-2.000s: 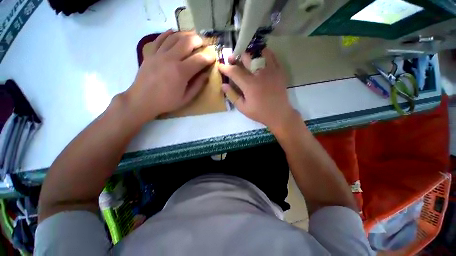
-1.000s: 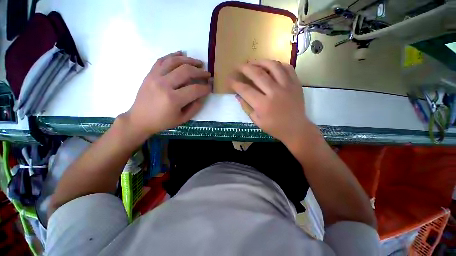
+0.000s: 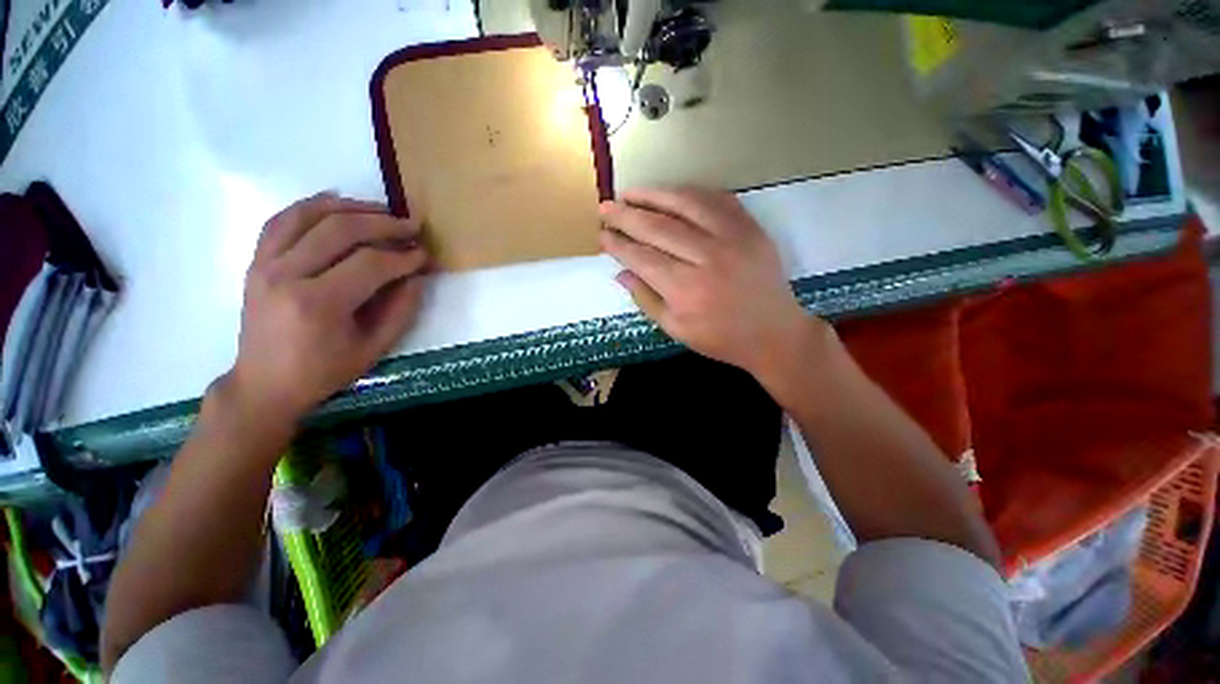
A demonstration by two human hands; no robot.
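Note:
The maroon pocket piece [image 3: 389, 127] lies on the white tabletop with the tan card template [image 3: 495, 174] on top, its maroon rim showing at the left, far and right sides. Its far right part is beside the lit presser foot and needle [image 3: 589, 78]. My left hand [image 3: 328, 287] has its fingertips at the near left corner. My right hand [image 3: 702, 274] has its fingertips on the near right edge. Whether the fingers pinch or only press the cloth cannot be told.
Stacked maroon and grey pieces [image 3: 56, 327] lie at the left. Yellow-green handled scissors [image 3: 1081, 201] and pens [image 3: 1003, 183] lie at the right. The green ruler-marked edge [image 3: 535, 350] runs along the front. An orange crate [image 3: 1184, 535] and red-orange cloth [image 3: 1057, 414] are below right.
Since one second ago, the view has shifted and the piece now has its right edge by the needle. My right hand has moved from over the card to its right edge. My left hand stays near its left corner.

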